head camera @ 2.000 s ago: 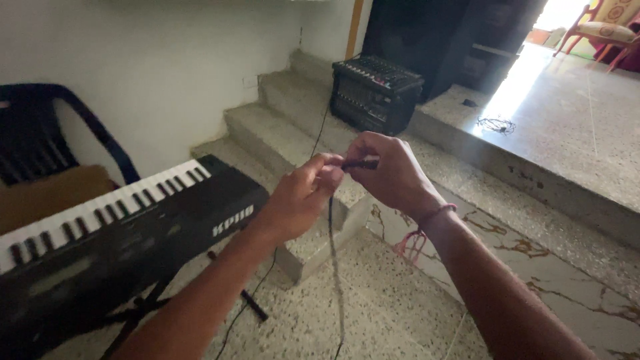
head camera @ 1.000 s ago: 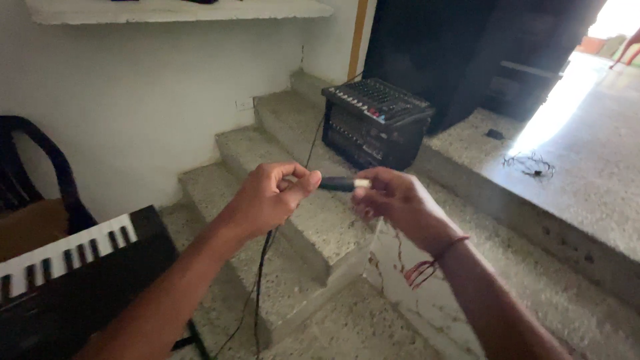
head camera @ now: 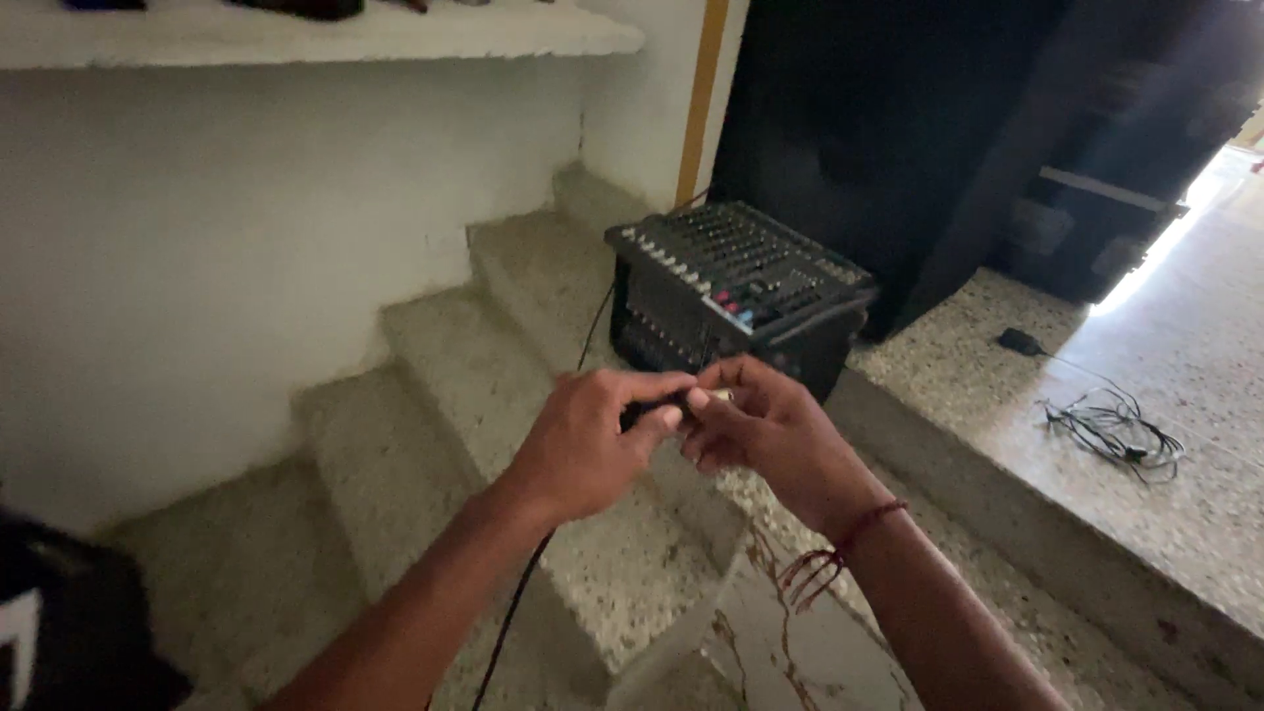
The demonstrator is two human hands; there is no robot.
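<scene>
My left hand (head camera: 592, 434) grips the dark body of a cable connector (head camera: 647, 407) between thumb and fingers. Close against it, my right hand (head camera: 760, 415) pinches the connector's other end, where a pale tip shows past the thumb. The fingers hide most of the connector, so I cannot tell whether it is one part or two joined. A black cable (head camera: 513, 602) hangs below my left hand. Behind both hands, a black audio mixer (head camera: 741, 267) with rows of knobs rests on the steps.
Speckled stone steps (head camera: 434, 346) climb along the wall at the left. At the right, a raised floor bears a coiled thin cable (head camera: 1116, 430) and a small black adapter (head camera: 1019, 342). A large black cabinet (head camera: 839, 128) stands behind the mixer. A keyboard's dark end (head camera: 79, 612) shows lower left.
The view has swung, leaving most of the keyboard out of frame. My hands were farther apart one second ago, with the connector's dark body and pale end exposed; now they nearly meet around it.
</scene>
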